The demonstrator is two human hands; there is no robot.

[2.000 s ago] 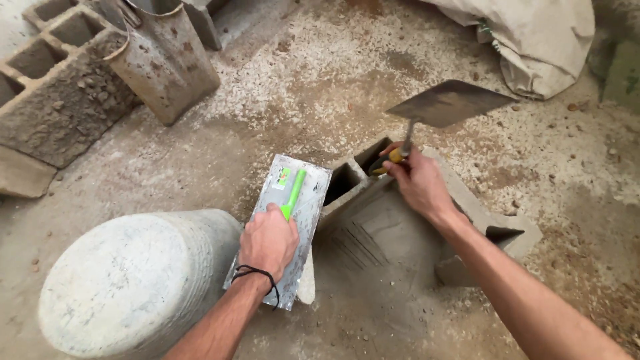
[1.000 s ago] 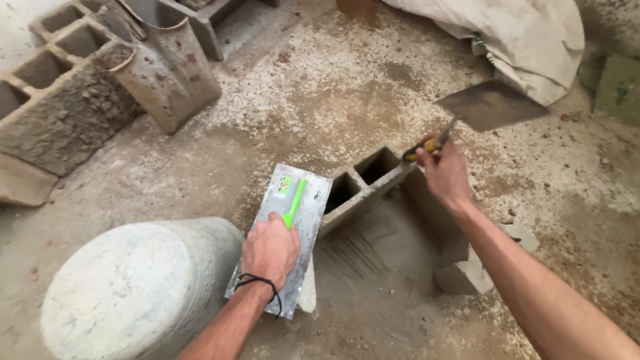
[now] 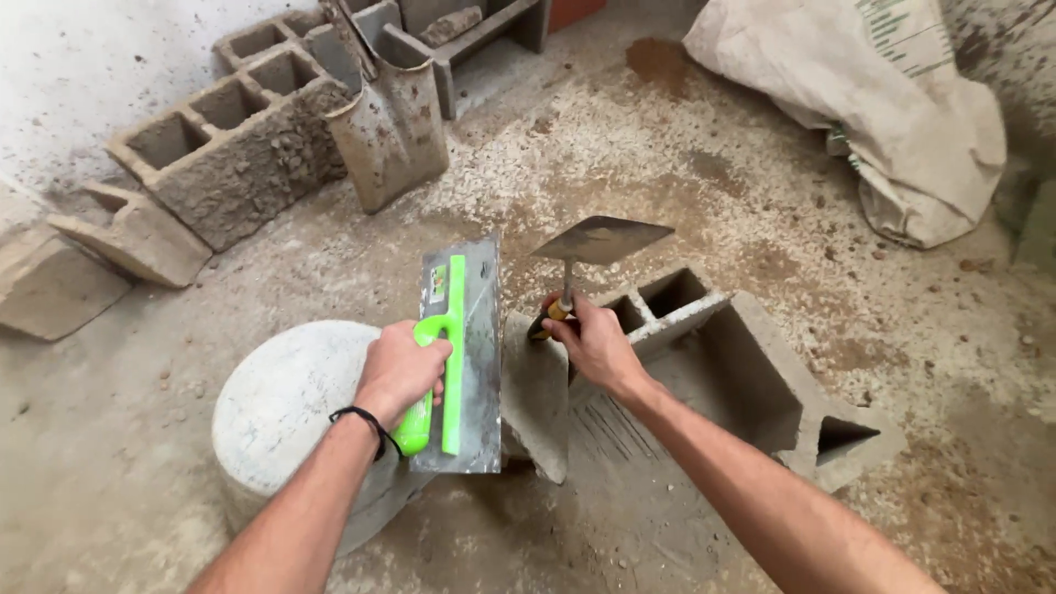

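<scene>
My left hand (image 3: 406, 371) grips the bright green handle of a rectangular steel plastering trowel (image 3: 478, 355), whose metal blade stands to the right of the handle. In my right hand (image 3: 596, 338) is the yellow and black handle of a pointed brick trowel (image 3: 606, 239); its blade points away from me. Behind and beside the right hand lie hollow concrete blocks (image 3: 767, 355), set around a patch of grey floor with several scratched lines. A grey block piece (image 3: 535, 396) is between the two hands.
An upturned whitish bucket (image 3: 289, 404) is at the left. Farther back are rough hollow blocks (image 3: 247, 173), a broken block (image 3: 140, 231) and a dirty shovel blade (image 3: 396, 132). A woven sack (image 3: 858, 99) lies at the back right, and crumbs litter the floor.
My right hand has moved left with the brick trowel, closer to the plastering trowel. The plastering trowel has turned more upright in the view. The view has shifted.
</scene>
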